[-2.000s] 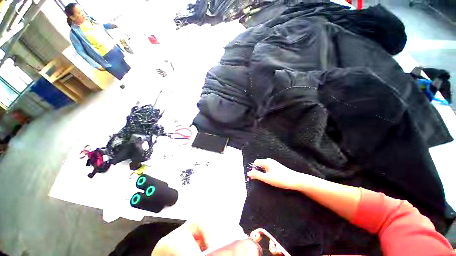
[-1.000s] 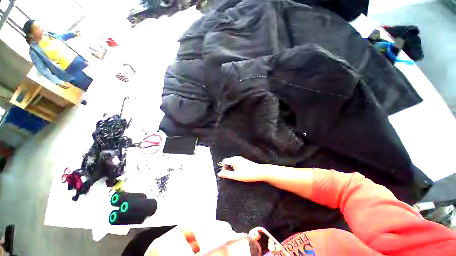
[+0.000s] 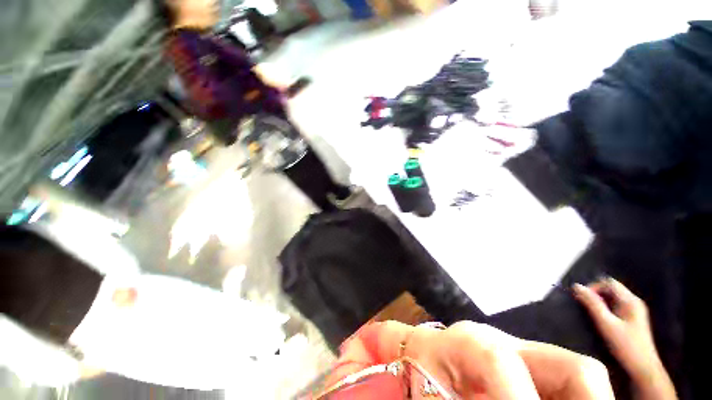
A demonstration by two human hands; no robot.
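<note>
A black coat (image 3: 527,324) lies dark and blurred along the right side and over the table's near edge. My right hand (image 3: 617,308) is bare, at the lower right. Its bent thumb and fingers pinch the black cloth beside the white paper's corner. My left hand (image 3: 500,363) is bare, very large and blurred, close to the camera at the bottom edge. Its fingers are curled, and whether it holds anything is hidden. No needle or thread is visible. Tiny dark fasteners (image 3: 465,198) lie loose on the white table cover (image 3: 507,266).
Three black thread cones (image 3: 418,197) stand left of the fasteners. Behind are a tangled black heap (image 3: 445,98), red-handled scissors (image 3: 502,141) and a black flat rectangle (image 3: 536,176). A black cloth-covered bundle (image 3: 343,262) sits left of the table. A person in dark purple (image 3: 222,82) stands in the aisle.
The view has swung left, so the table and coat have shifted right. My right hand now shows at the lower right. My left hand covers more of the bottom edge. A different person appears.
</note>
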